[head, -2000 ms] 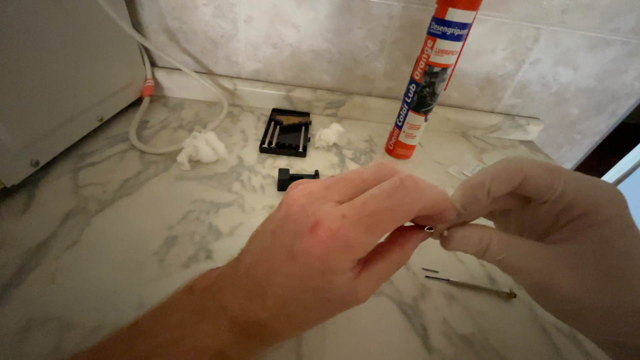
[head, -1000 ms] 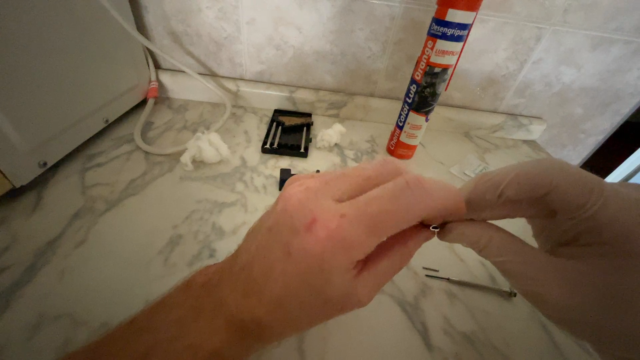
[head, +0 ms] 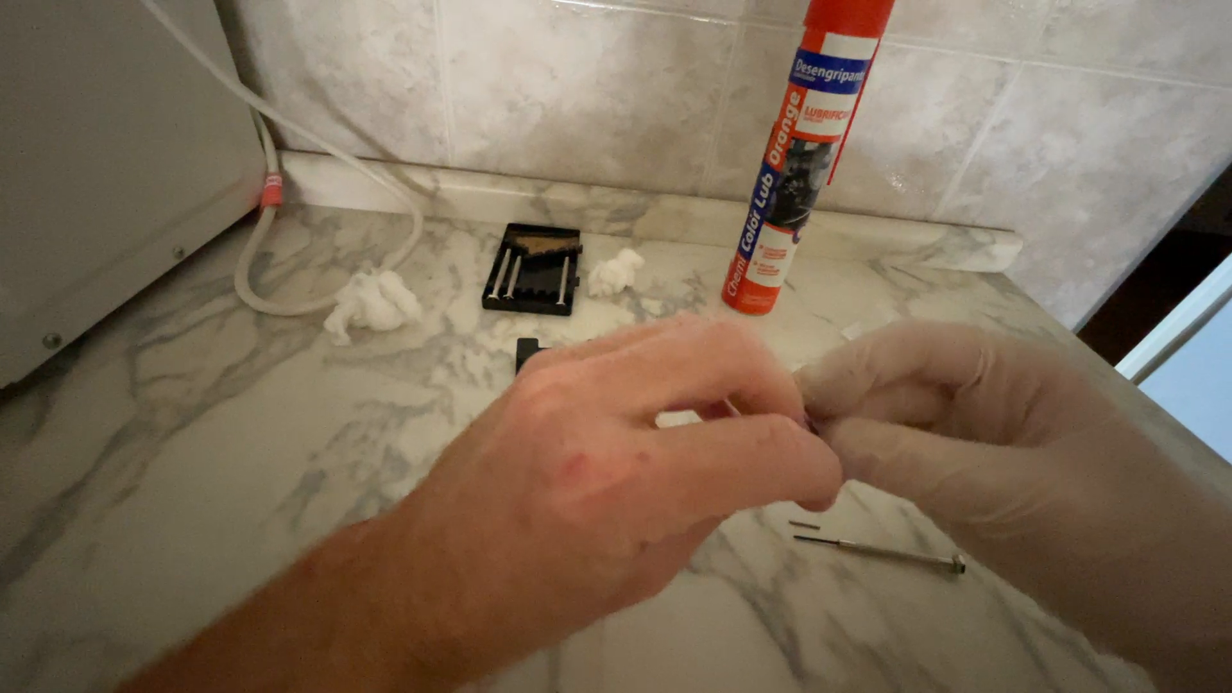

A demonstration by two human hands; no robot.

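My bare left hand and my right hand, in a pale translucent glove, meet fingertip to fingertip above the marble counter. Something small and dark shows between the fingertips, mostly hidden, and I cannot tell what it is or which hand grips it. Below them on the counter lie a precision screwdriver and a short thin metal pin. A black plastic part shows partly behind my left hand. Farther back is an open black case of small screwdrivers.
An orange spray lubricant can stands near the tiled wall. Two crumpled white wads, one left and one beside the case, rest on the counter. A pale hose curls beside a white appliance at the left.
My left fingers have shifted, with the index finger and thumb now over the spot where a small shiny ring-like end showed between the hands before.
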